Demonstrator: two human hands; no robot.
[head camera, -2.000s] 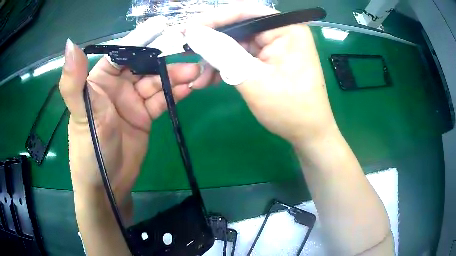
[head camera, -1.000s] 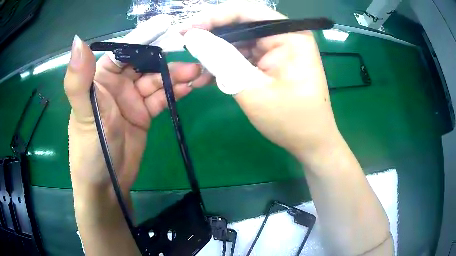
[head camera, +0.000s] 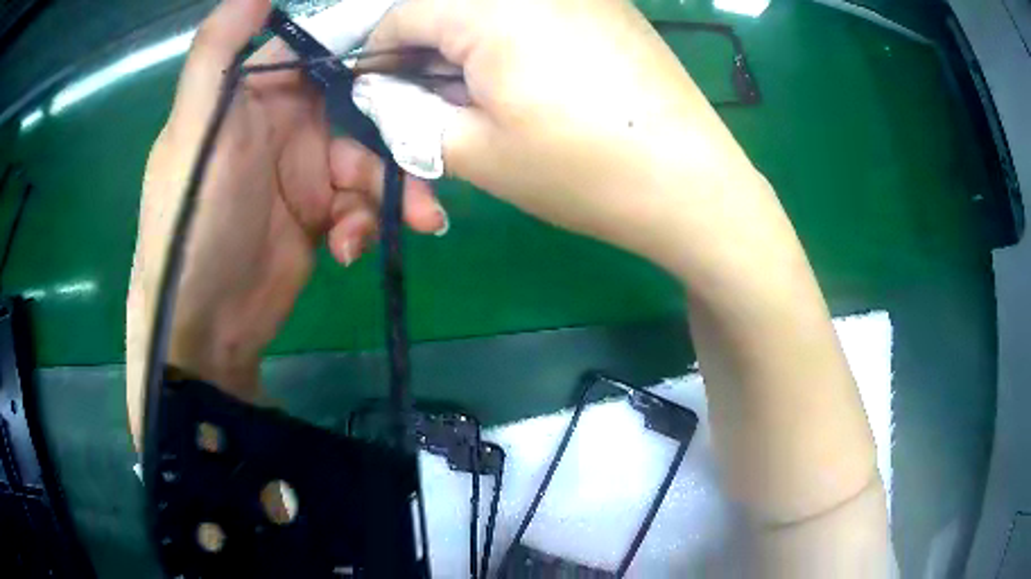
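My left hand (head camera: 266, 192) holds a black phone middle frame (head camera: 395, 283) in the air by its far end, near the top of the view. The frame's wide solid plate with round holes hangs low and near me. My right hand (head camera: 554, 102) pinches a slim dark tool (head camera: 413, 62) with a white finger cot on the thumb. Its thin front part lies across the frame's far corner, at the top block. Most of the tool's handle is hidden behind my right hand. The tool and the frame are slightly blurred.
Spare frames (head camera: 667, 465) lie on a white sheet (head camera: 865, 385) at the near edge, some partly behind the held frame. Another black frame (head camera: 741, 85) lies on the green surface (head camera: 565, 255) at the far right. A black ribbed part (head camera: 20, 418) stands at the left edge.
The view has shifted and the held frame has turned, its plate now showing larger and nearer. My right hand has turned over, hiding the tool's handle. The frame lying at the right has changed place in view.
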